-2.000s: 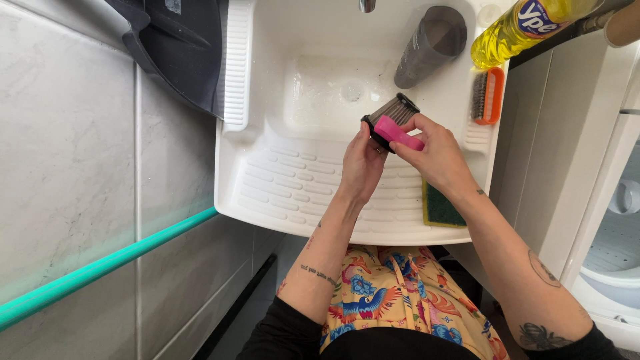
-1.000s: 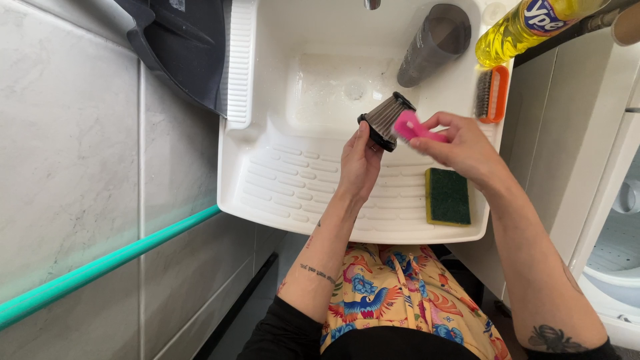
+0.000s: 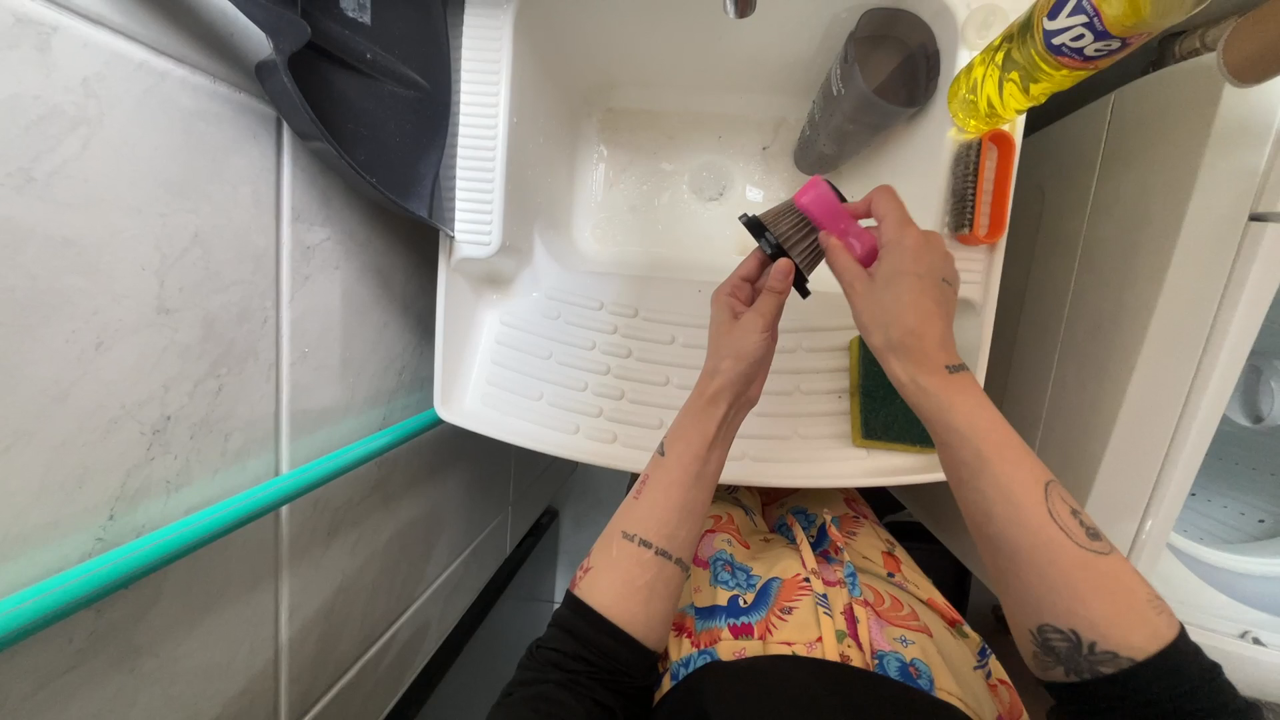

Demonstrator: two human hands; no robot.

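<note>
Over the front of the white laundry sink [image 3: 590, 448], my left hand [image 3: 748, 318] holds a pleated cone-shaped filter [image 3: 790, 232] by its black rim. My right hand [image 3: 893, 275] grips a small pink brush [image 3: 838, 218] against the filter's pleats; its bristles are hidden. Beyond the filter, a dark translucent plastic container [image 3: 862, 90] leans in the basin. A green and yellow sponge [image 3: 885, 405] lies on the ribbed ledge, partly behind my right wrist.
An orange-backed scrub brush [image 3: 982, 188] rests on the sink's right rim, below a bottle of yellow Ypê dish soap [image 3: 1050, 55]. At the left are a black plastic dustpan [image 3: 365, 90] and a turquoise pole [image 3: 220, 518]. A faucet tip [image 3: 740, 8] shows at the top. A white appliance [image 3: 1205, 480] stands right.
The pink brush was off the filter's side a second ago and now lies against its pleats. The filter's narrow end has turned; my right arm covers part of the sponge again.
</note>
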